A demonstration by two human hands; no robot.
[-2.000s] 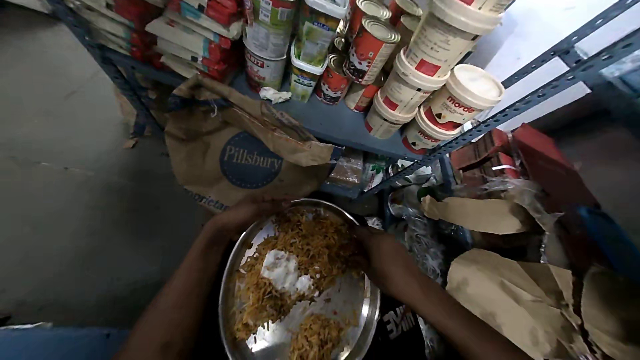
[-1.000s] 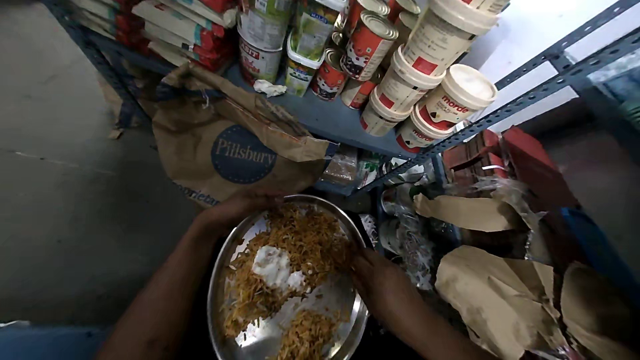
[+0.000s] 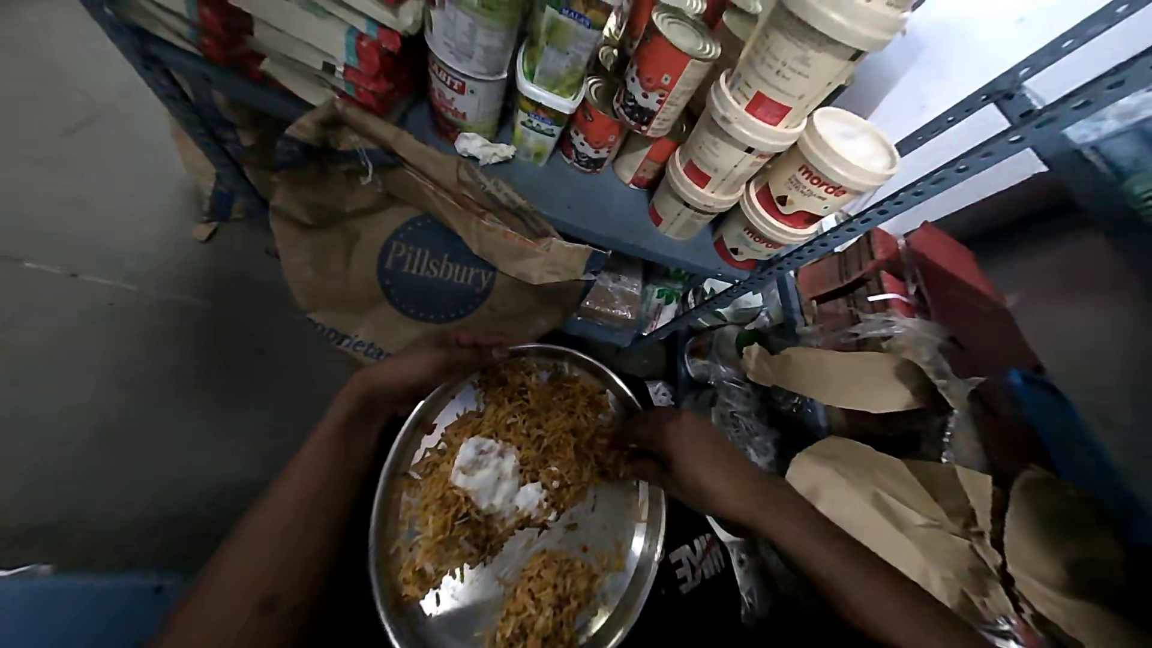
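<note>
A round steel plate (image 3: 645, 549) with a raised rim is low in the middle of the view. Orange-brown rice (image 3: 549, 414) covers its upper and left part, and a smaller heap (image 3: 547, 598) lies near the bottom. White curd-like food (image 3: 490, 477) rests on the larger heap. My left hand (image 3: 432, 364) is at the plate's upper left rim, its fingers partly hidden. My right hand (image 3: 675, 454) reaches over the right rim, with its fingertips at the rice; whether they grip any rice cannot be told.
A large brown paper Pillsbury sack (image 3: 351, 243) stands beyond the plate. Behind it, a blue-grey metal shelf (image 3: 585, 202) holds tins (image 3: 666, 72), white Morde tubs (image 3: 819, 166) and red-and-white packets (image 3: 315, 45). Torn brown paper (image 3: 891, 513), clear plastic and red boxes (image 3: 954, 297) are at right.
My right hand has shifted from the plate's right rim inward, so that its fingers are over the rice. My left hand stays at the upper left rim.
</note>
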